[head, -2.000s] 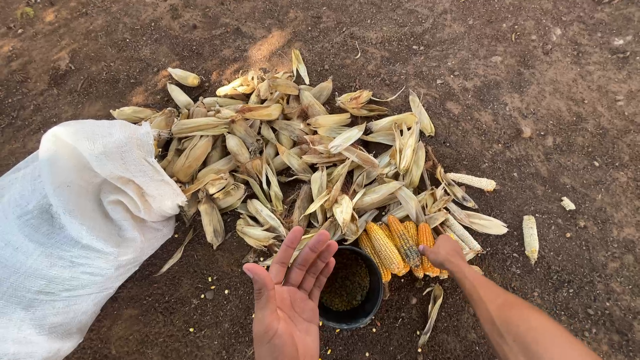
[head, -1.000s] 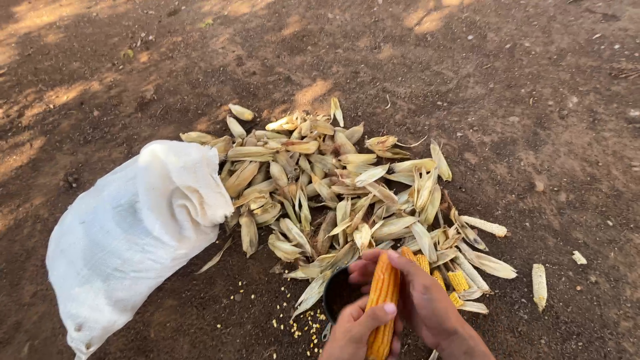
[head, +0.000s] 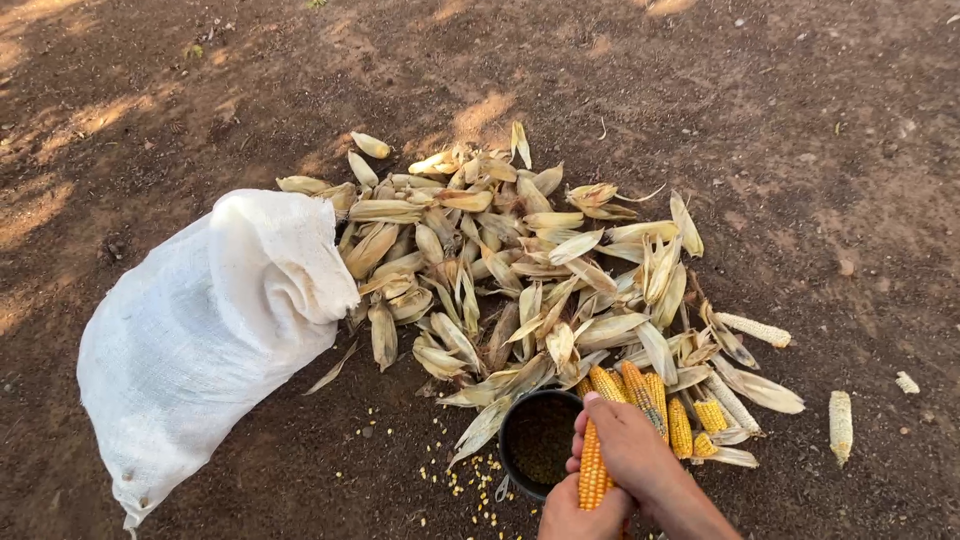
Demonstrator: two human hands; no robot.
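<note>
A husked ear of corn (head: 591, 469) with orange kernels is held upright between both hands at the lower right. My left hand (head: 581, 514) grips its lower end; my right hand (head: 626, 442) wraps around its upper part. Just left of the hands stands a dark round bucket (head: 538, 439), with small dark matter, not clearly told, at its bottom. Several husked ears (head: 641, 394) lie beside the bucket, partly behind my right hand. Stripped cobs (head: 731, 405) are at their right.
Beyond the bucket spreads a heap of dry corn husks and unhusked ears (head: 487, 255). A full white woven sack (head: 202, 330) lies at left. Loose kernels (head: 480, 487) dot the soil near the bucket. Another bare cob (head: 840, 427) lies at far right.
Two seconds ago my left hand was spread palm up and my right reached to the husked ears. Both hands have since come together around one ear.
</note>
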